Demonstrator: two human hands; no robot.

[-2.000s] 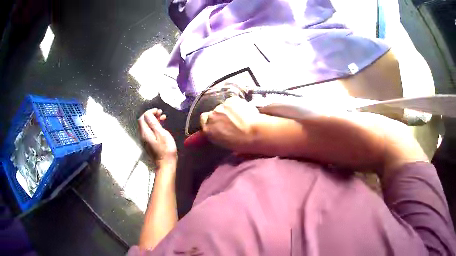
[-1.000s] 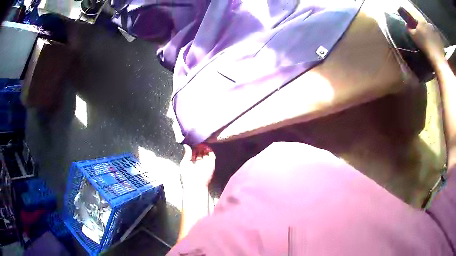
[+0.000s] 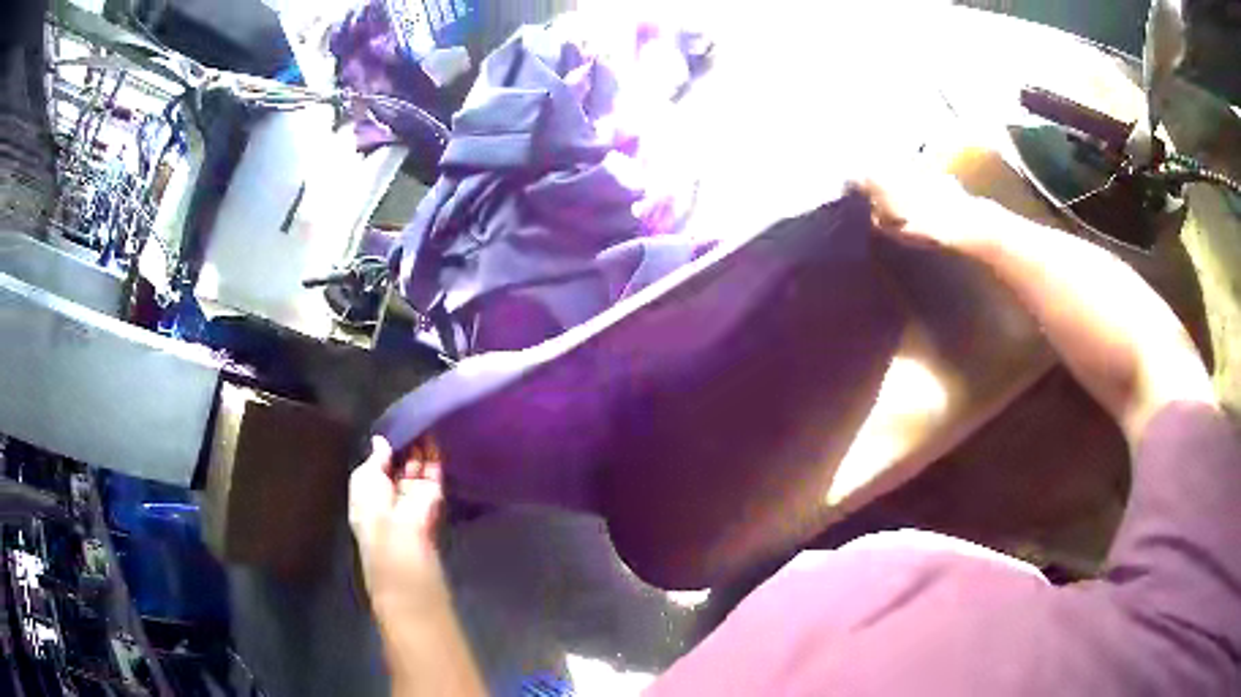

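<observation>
A purple garment panel point(image 3: 681, 395) is held up between my hands, its upper edge stretched from lower left to upper right and its lower part hanging over the tan pressing board point(image 3: 891, 422). My left hand point(image 3: 398, 497) grips the panel's left end. My right hand point(image 3: 919, 204) grips its right end, partly washed out by glare. More crumpled purple cloth point(image 3: 524, 177) lies beyond the panel. The steam iron point(image 3: 1082, 164), dark with a dark red handle, rests at the far right of the board, with no hand on it.
A brown cardboard box point(image 3: 279, 477) stands left of my left hand. A grey-white surface point(image 3: 102, 368) and cluttered shelves are at the far left. The iron's braided cord point(image 3: 1198, 173) runs to the right edge. A sliver of blue crate point(image 3: 544, 685) shows at the bottom.
My right hand has let go of the iron and taken the garment's right end. Both hands have lifted the panel's edge. The view has swung toward the left shelves.
</observation>
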